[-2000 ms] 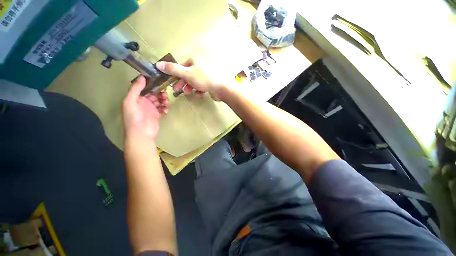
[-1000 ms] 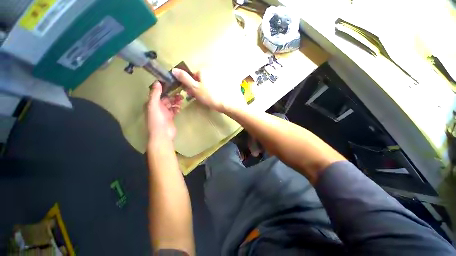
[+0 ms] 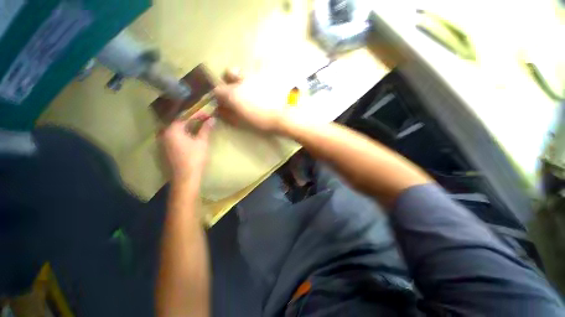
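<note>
A large khaki-yellow cut panel (image 3: pixel 238 155) lies spread on the table under the press. The brown press head block (image 3: pixel 184 94) hangs over it on a metal shaft below the green press body (image 3: pixel 74 59). My left hand (image 3: pixel 186 139) is at the front edge of the block, thumb and fingertips close together. My right hand (image 3: pixel 238 105) is just beside it, fingers bent at the block's right end. The picture is blurred, so I cannot tell what either hand's fingertips hold.
A yellow button housing (image 3: pixel 293 96) and small dark pieces (image 3: pixel 319 85) are on the table right of my hands. A whitish container (image 3: pixel 341 21) stands behind them. A long white table (image 3: pixel 446 93) runs along the right, with narrow khaki strips (image 3: pixel 449 36) on it.
My left fingertips have left the block's left end and come together below its front edge. My right thumb has come off the block's top. More of the block shows.
</note>
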